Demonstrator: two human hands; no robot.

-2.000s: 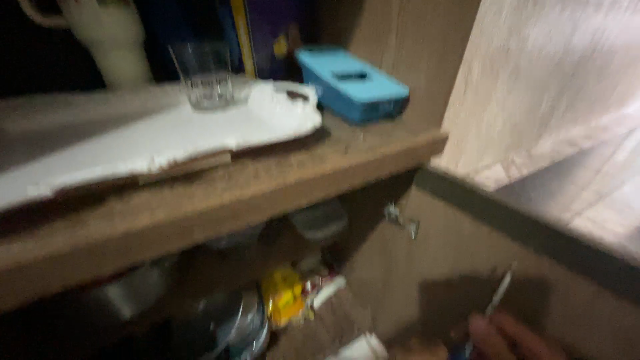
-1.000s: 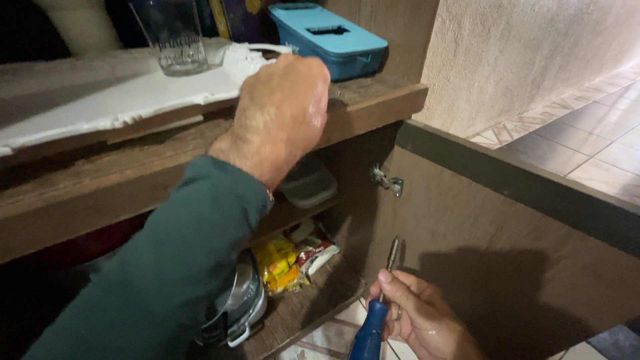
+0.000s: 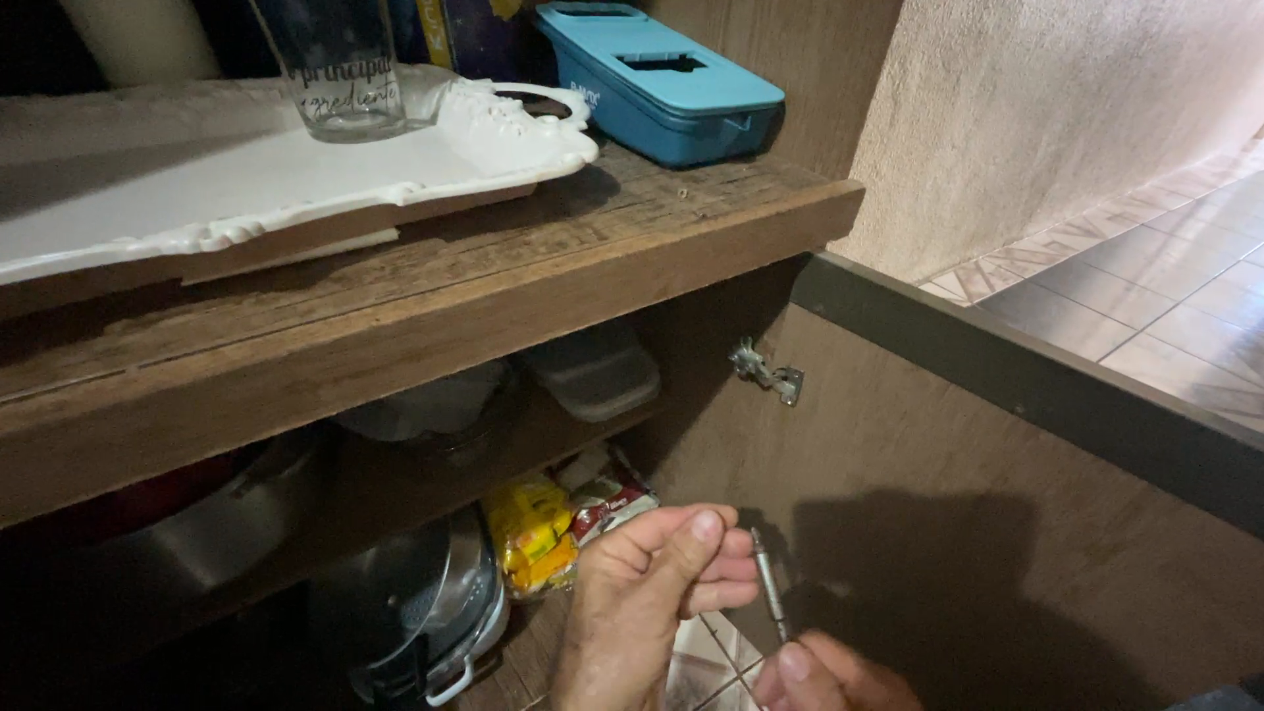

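My left hand (image 3: pixel 652 592) is in front of the open cabinet door (image 3: pixel 889 444), thumb pressed against the index finger; whether something small is pinched there cannot be told. Just right of its fingertips, the metal shaft of a screwdriver (image 3: pixel 769 588) points upward. My right hand (image 3: pixel 834 676), at the bottom edge, grips this screwdriver low down; its handle is out of view. Above both hands, a metal cabinet hinge (image 3: pixel 767 372) joins the door to the cabinet's side wall. Neither hand touches the hinge.
The wooden shelf (image 3: pixel 592 262) holds a white ornate tray (image 3: pixel 237 183), a drinking glass (image 3: pixel 346 84) and a blue plastic box (image 3: pixel 671 84). Below are a clear plastic container (image 3: pixel 597 375), yellow packets (image 3: pixel 533 523) and a lidded pot (image 3: pixel 425 602). A tiny object (image 3: pixel 683 194) lies on the shelf.
My left hand has come down from above the shelf edge to beside the screwdriver's tip. My right hand still holds the screwdriver, now lower in view, so its blue handle no longer shows.
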